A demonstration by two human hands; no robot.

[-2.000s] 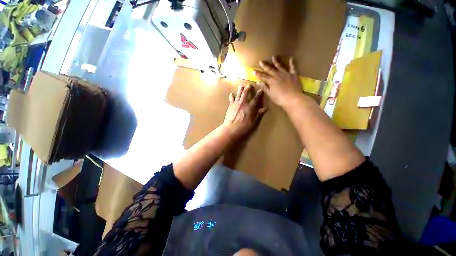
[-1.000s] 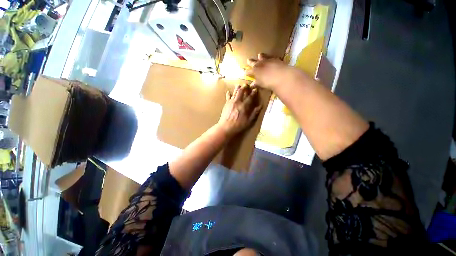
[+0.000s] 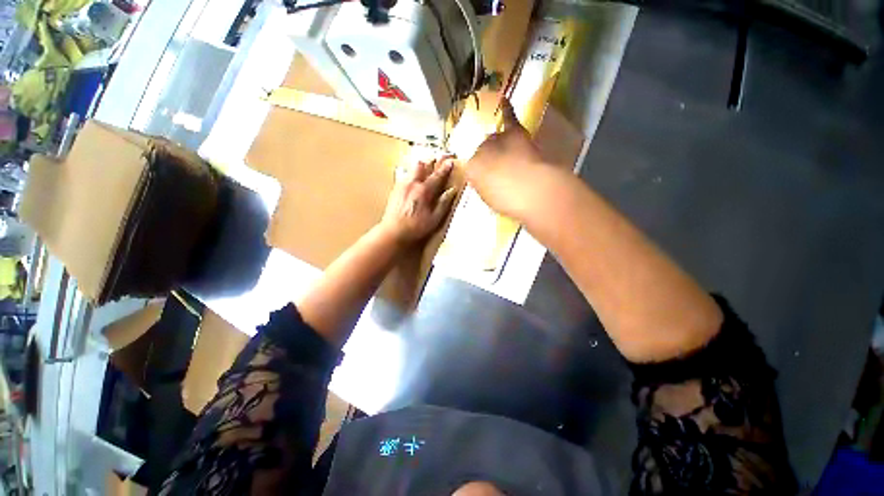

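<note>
A brown cut panel [image 3: 320, 179] lies flat in front of the white sewing head [image 3: 388, 63]. A narrow yellow strip [image 3: 325, 107] runs along its far edge to the needle area. Another brown panel [image 3: 506, 41] shows behind the head. My left hand [image 3: 423, 201] rests palm down on the near panel's right part, just below the needle, holding nothing. My right hand [image 3: 504, 170] is at the panels' right end, beside the needle area; one finger points up, the other fingertips are blurred by glare, so I cannot tell if they grip. The white and yellow template [image 3: 523, 254] lies under my right hand.
A thick brown panel stack [image 3: 97, 208] stands on the table at left. Lower brown panels [image 3: 215, 363] lie beside my left forearm. The dark table surface [image 3: 698, 194] extends to the right. Yellow goods [image 3: 73, 58] show at far left.
The panels and template have shifted left under the sewing head, and more yellow strip shows left of it. Both hands have moved left with them; my right hand is now turned with one finger raised.
</note>
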